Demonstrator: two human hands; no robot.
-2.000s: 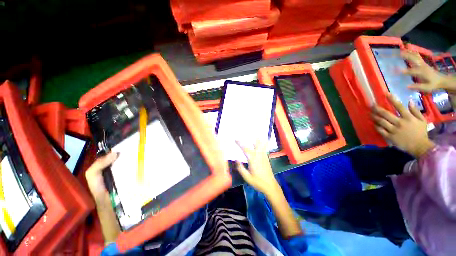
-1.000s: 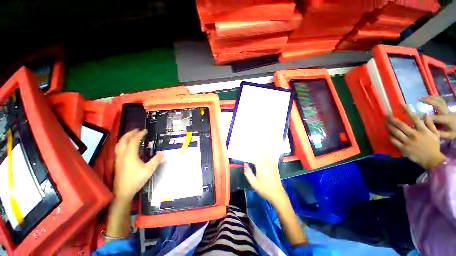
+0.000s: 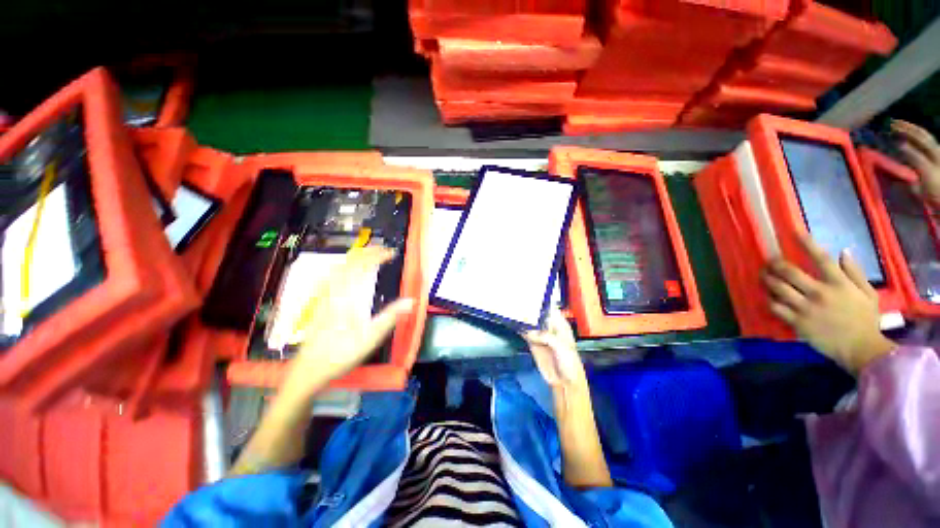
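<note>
A tablet with a white screen and black border (image 3: 505,248) is tilted in the middle, its lower edge held by my right hand (image 3: 558,351). My left hand (image 3: 345,320) is spread over an open tablet (image 3: 350,210) in an orange-red foam tray (image 3: 414,258); the fingers are apart, and whether they touch it is unclear. The open tablet shows dark insides, a white block and a yellow strip. A dark tablet (image 3: 247,248) leans at the tray's left side with a small green mark on it.
Another tray holds a dark-screen tablet (image 3: 629,237) to the right. Stacked orange-red trays (image 3: 505,72) stand at the back. Tilted trays with an open tablet (image 3: 46,232) are at the left. Another person's hand (image 3: 830,299) touches trays at the right. A blue stool (image 3: 670,413) is below.
The open tablet's tray, first raised and tilted, now lies lower on the bench. My left hand has moved from its left edge to over its middle. My right hand has moved to the white-screen tablet's lower edge.
</note>
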